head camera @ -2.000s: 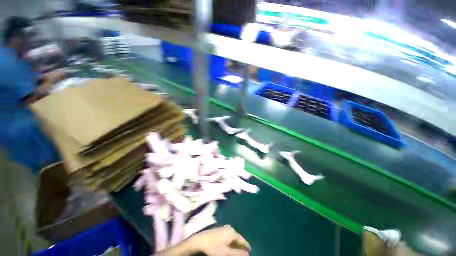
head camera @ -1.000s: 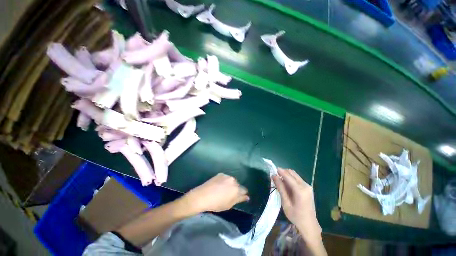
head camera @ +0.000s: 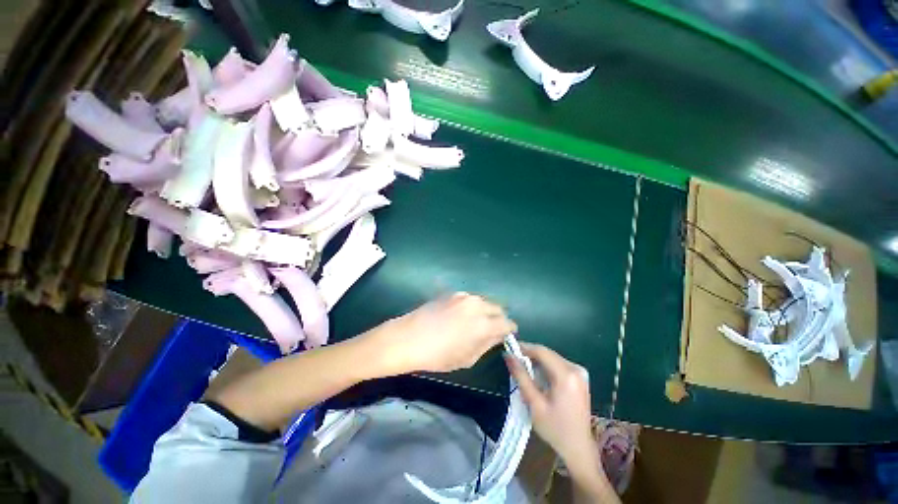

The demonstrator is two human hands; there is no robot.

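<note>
A white headband shell [head camera: 510, 445] with a thin black wire hangs over my lap at the bench's front edge. My right hand [head camera: 556, 394] is closed around its upper part. My left hand [head camera: 468, 333] has its fingertips at the shell's upper end, touching it; the fingers hide that end. Pale pink headband covers [head camera: 236, 167] lie in a large heap on the dark green bench [head camera: 473, 246] at the left. More wired white shells [head camera: 802, 320] lie on a cardboard sheet [head camera: 719, 364] at the right.
Stacked cardboard dividers [head camera: 59, 148] stand at the far left. A blue crate [head camera: 148, 404] is below the bench. White eared parts [head camera: 537, 61] lie on the green conveyor [head camera: 630, 89] beyond the green rail. A box with pinkish parts [head camera: 615, 443] is below the bench.
My left hand has moved right and up to the shell's upper end. My right hand has moved slightly left with the shell. The white eared parts sit further up in the picture.
</note>
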